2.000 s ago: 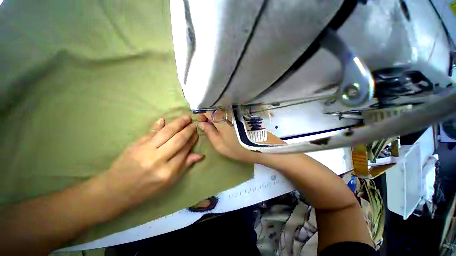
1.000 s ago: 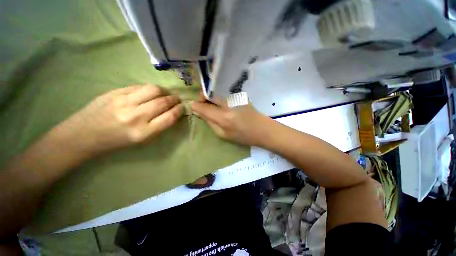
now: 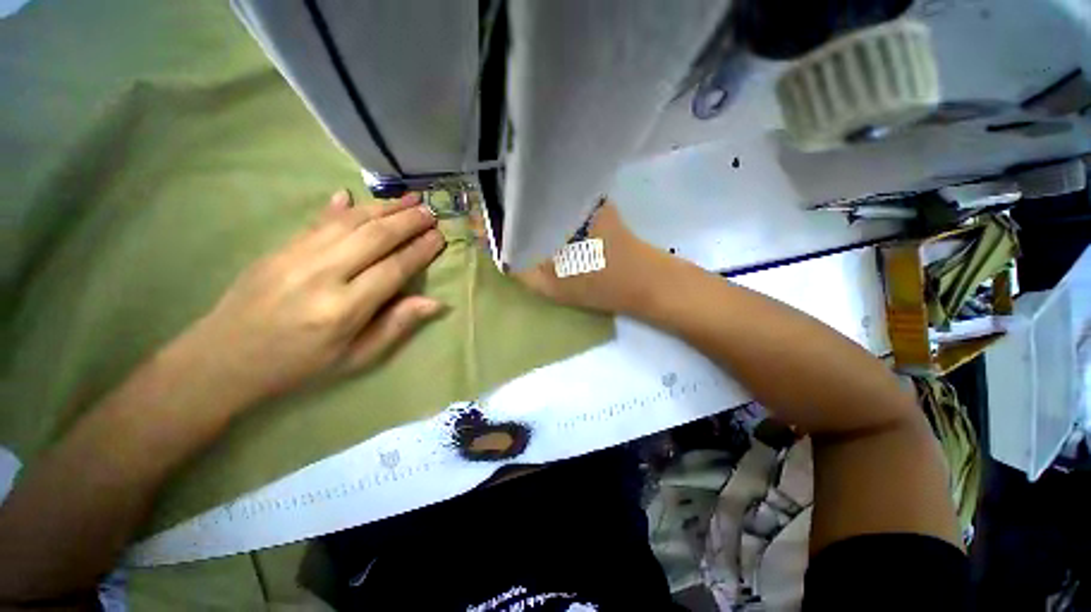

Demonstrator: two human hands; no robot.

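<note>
The olive garment panel [image 3: 156, 239] covers the left of the table and runs under the sewing machine head [image 3: 598, 108]. A thin straight seam [image 3: 470, 323] runs down it toward the front edge. My left hand [image 3: 317, 299] lies flat on the panel with fingers spread, its fingertips just left of the presser foot [image 3: 448, 201]. My right hand [image 3: 586, 269] is at the right of the needle area; its fingers are hidden behind the machine head, so its hold cannot be seen.
A large ribbed cream knob [image 3: 859, 86] is on the machine. A dark worn hole [image 3: 491, 440] is at the table's front edge. At the right are a wooden box of scraps [image 3: 912, 305], a white bin [image 3: 1031, 383] and heaped cloth [image 3: 957, 448].
My left fingers have spread from a pinch to lying flat beside the presser foot. My right hand has moved behind the machine head. The panel has shifted up, showing more table edge and the seam.
</note>
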